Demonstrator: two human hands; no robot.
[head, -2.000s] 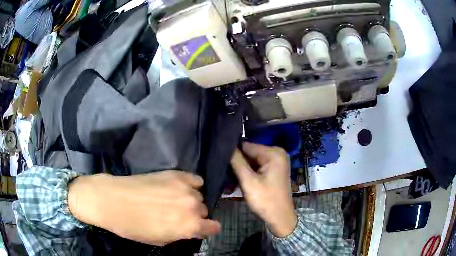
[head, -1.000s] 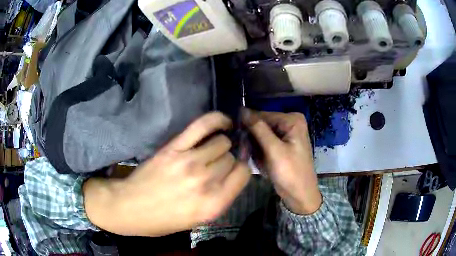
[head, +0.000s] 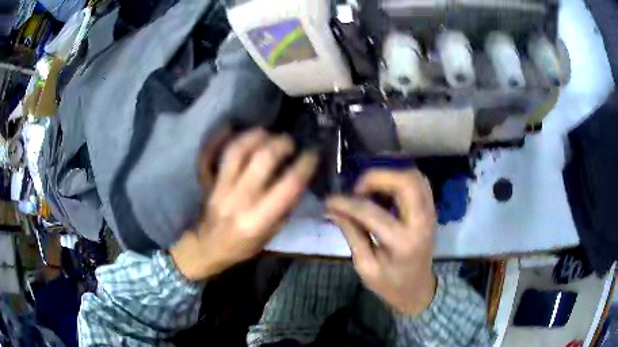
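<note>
The grey garment body point(head: 162, 156) lies heaped left of the overlock machine point(head: 291, 47). Its black band point(head: 298, 135) runs under the machine's left end, by the needle area point(head: 328, 112). My left hand point(head: 244, 196) is blurred and lies over the garment and band, fingers towards the needle; its grip is unclear. My right hand point(head: 396, 230) is right of the band, with thumb and fingertips pinched at the band's lower edge in front of the needle. The fabric edge between the fingertips is too blurred to make out.
A blue scrap tray point(head: 452, 196) with dark lint sits below the machine head. Dark cut pieces point(head: 593, 176) lie at the table's right end. The white table's front edge point(head: 474, 252) runs above a drawer with a dark phone-like rectangle point(head: 545, 308).
My left hand has moved up and left from the band's lower end, onto the garment. My right hand has shifted slightly down. The band's lower part no longer hangs over the table's front edge.
</note>
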